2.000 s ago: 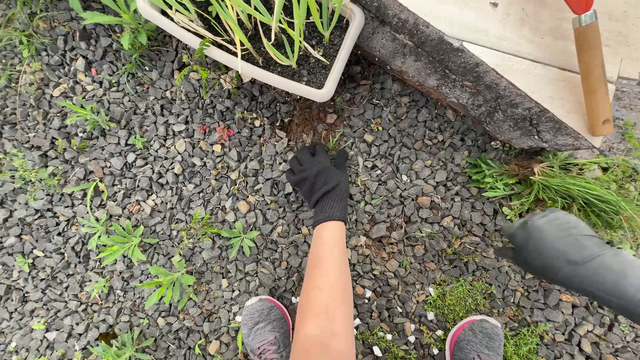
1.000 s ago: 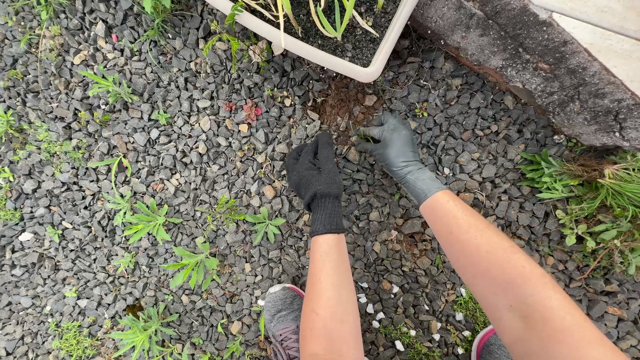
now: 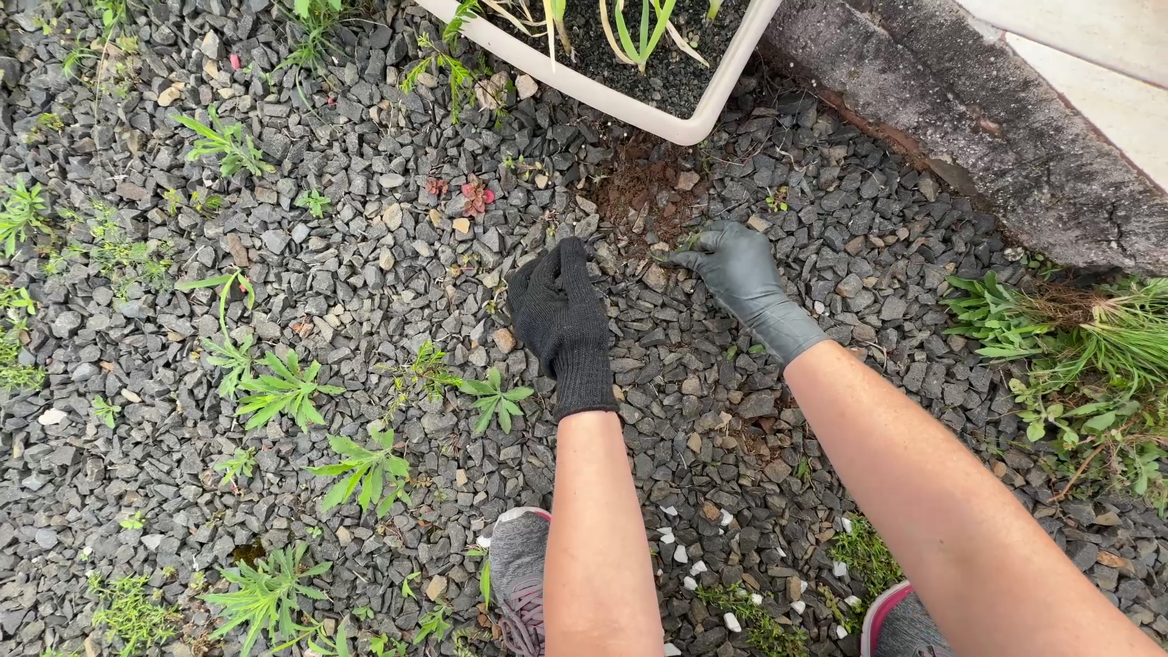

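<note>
My left hand (image 3: 561, 315), in a black knit glove, rests low over the gravel (image 3: 347, 210) with its fingers curled; whether they hold anything is hidden. To its right, my right hand (image 3: 744, 278), in a grey-green rubber glove, pinches a small green weed (image 3: 680, 255) between thumb and fingers. Both hands are just below a patch of bare reddish soil (image 3: 648, 187) at the corner of a cream planter (image 3: 689, 128) with long-leaved green plants. Small leafy weeds (image 3: 285, 391) grow out of the gravel left of my hands.
Uprooted grass and weeds (image 3: 1095, 347) lie in a heap at the right. A rough concrete edge (image 3: 967, 119) with pale tiles (image 3: 1095, 82) runs across the upper right. My shoes (image 3: 520, 579) are at the bottom. Small red plants (image 3: 475, 195) grow left of the soil patch.
My right hand has come from near the weed heap at the right to the soil patch, close to my left hand, and its fingers have closed on a small weed. The view has shifted somewhat.
</note>
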